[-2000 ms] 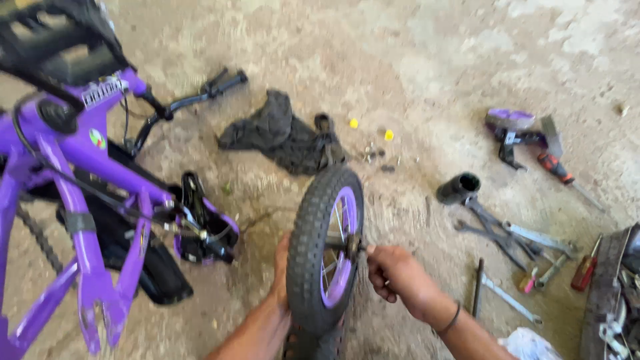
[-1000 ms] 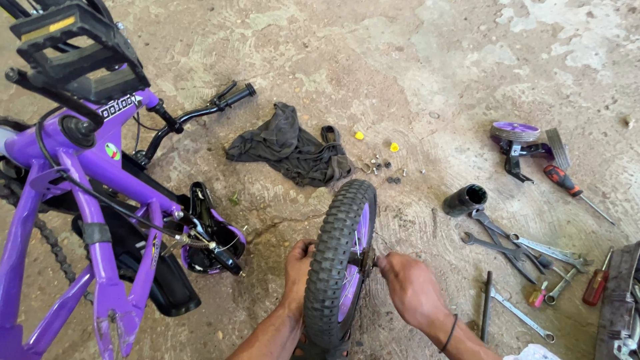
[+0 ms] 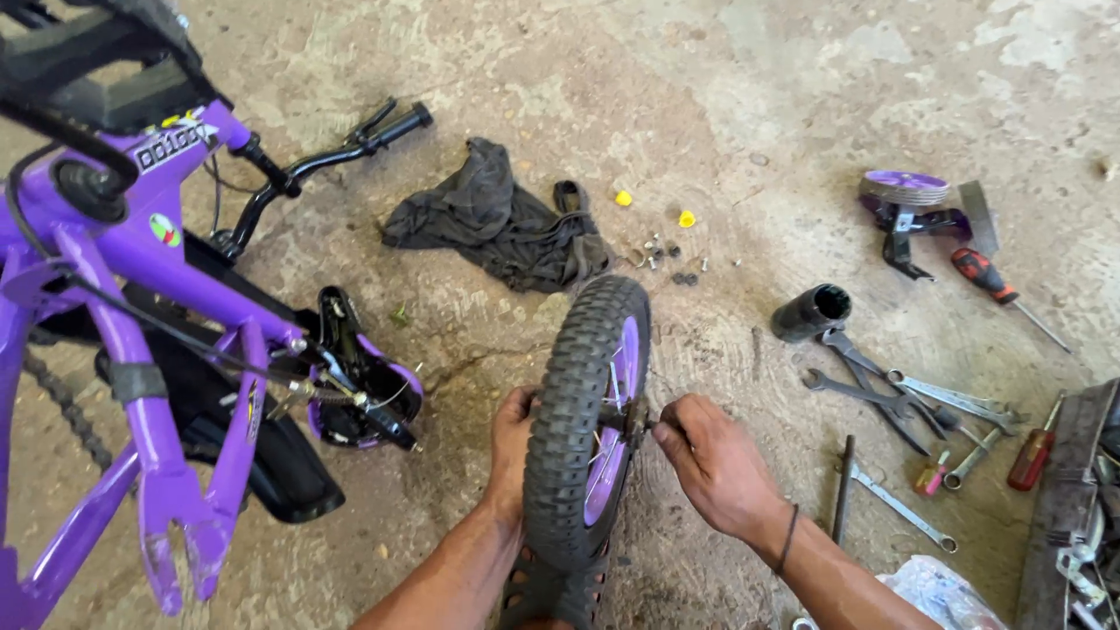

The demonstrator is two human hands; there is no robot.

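A small bicycle wheel (image 3: 586, 420) with a knobby black tyre and purple rim stands upright on the floor in front of me, against my sandal. My left hand (image 3: 514, 437) is at the wheel's left side, its fingers partly hidden behind the tyre. On the other side, my right hand (image 3: 713, 464) has its thumb and fingertips together at the end of the axle by the hub (image 3: 632, 420); whether they pinch a small part cannot be made out. At the left lies a purple bicycle frame (image 3: 162, 437) with bare rear dropouts.
A black cloth (image 3: 507, 219), yellow caps (image 3: 686, 219) and small nuts (image 3: 654, 252) lie beyond the wheel. To the right are a training wheel (image 3: 905, 185), a screwdriver (image 3: 984, 274), a black cup (image 3: 812, 312), several wrenches (image 3: 901, 507), a plastic bag (image 3: 945, 591) and a tool box (image 3: 1063, 499).
My right hand stays by the hub, its fingers posed differently from two seconds ago. The wheel remains upright between both hands. The view has shifted slightly.
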